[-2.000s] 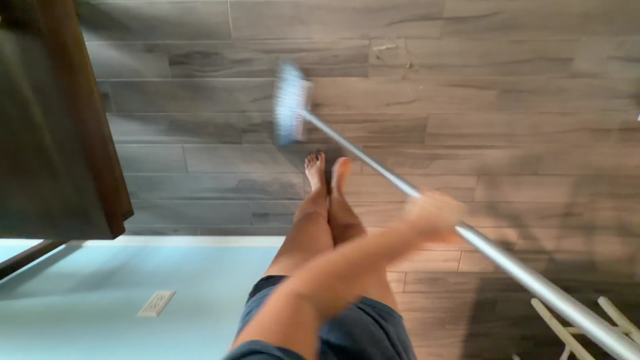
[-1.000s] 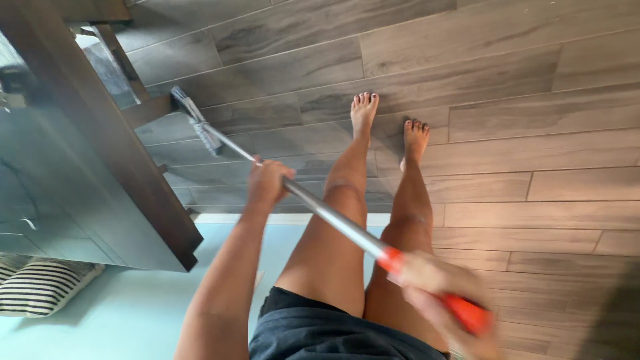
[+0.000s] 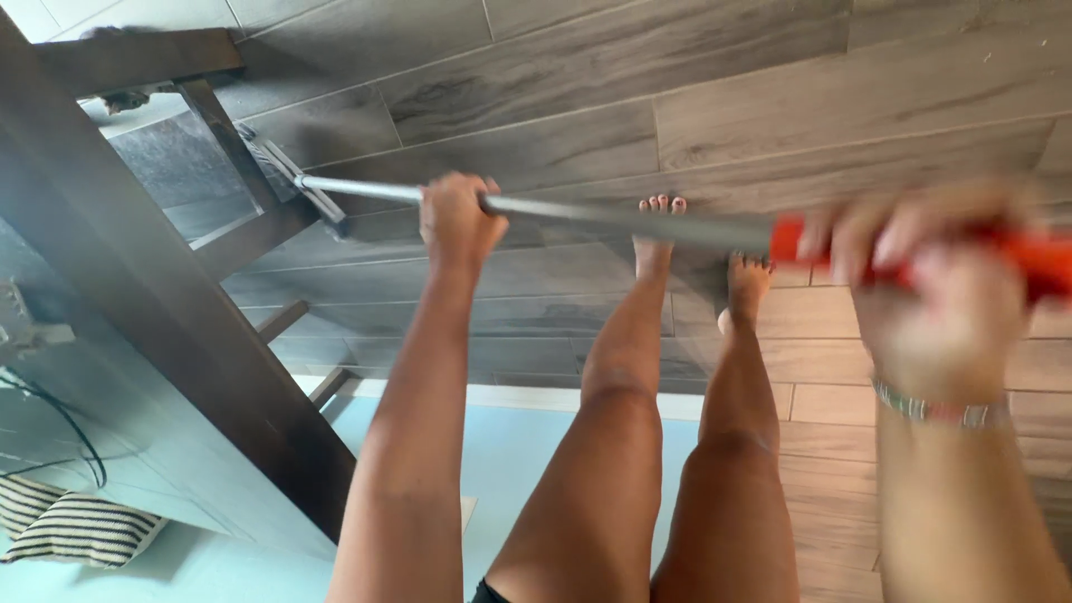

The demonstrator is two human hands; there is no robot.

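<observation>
My left hand (image 3: 459, 219) is closed around the metal pole (image 3: 586, 213) of a long-handled broom or floor brush. Farther along the pole, at the right, my right hand (image 3: 938, 268) grips the red handle end (image 3: 787, 239); it looks blurred and wears a beaded bracelet (image 3: 938, 408). The grey head (image 3: 301, 186) lies on the floor at the upper left, close beside the dark wooden furniture frame (image 3: 226, 142). Its bristles are partly hidden by that frame.
Wood-look floor tiles (image 3: 536, 100) stretch around my bare feet (image 3: 662, 205). A dark piece of furniture (image 3: 209, 352) with legs and crossbars fills the left. Beyond it are a black cable (image 3: 84, 435) and striped cushions (image 3: 84, 528). A light blue wall (image 3: 528, 444) stands below.
The brush head, near my feet at first, has moved left to the furniture legs. My left hand, not seen on the pole two seconds ago, now grips it. The view has turned.
</observation>
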